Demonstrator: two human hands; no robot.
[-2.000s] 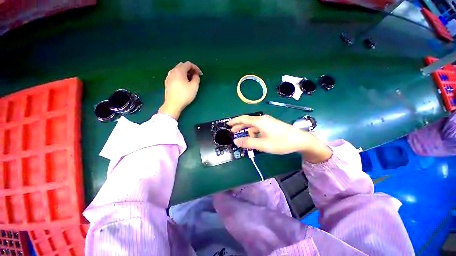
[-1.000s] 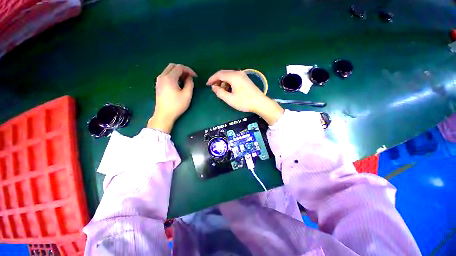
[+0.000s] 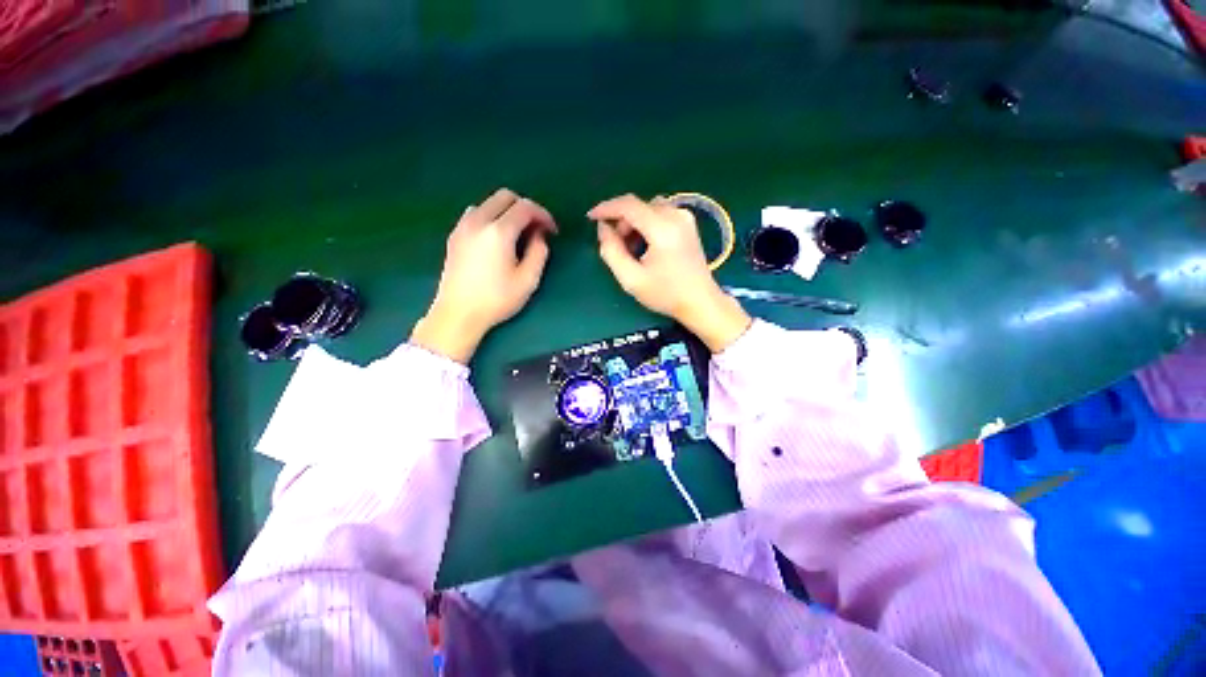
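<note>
The black test fixture board (image 3: 536, 430) lies flat near the bench's front edge. A round module (image 3: 583, 401) sits in its socket, lit white-blue. The blue control circuit board (image 3: 651, 399) is at the fixture's right half, with a white cable (image 3: 680, 487) plugged in. My left hand (image 3: 496, 265) rests behind the fixture to the left, fingers curled. My right hand (image 3: 655, 258) is behind the fixture, fingers curled, beside the tape roll and partly over it. No held object shows in either hand; the fingertips are partly hidden.
Stacked black modules (image 3: 307, 307) and white paper (image 3: 311, 403) lie left, beside a red tray (image 3: 106, 437). A tape roll (image 3: 722, 228), thin stick (image 3: 794, 302) and black discs (image 3: 840, 237) lie right, one partly on white scrap. Two small discs (image 3: 928, 87) lie farther back.
My right hand has left the fixture and moved back beside my left hand, uncovering the blue board. The socket module now glows. Both hands have since shifted slightly right in view.
</note>
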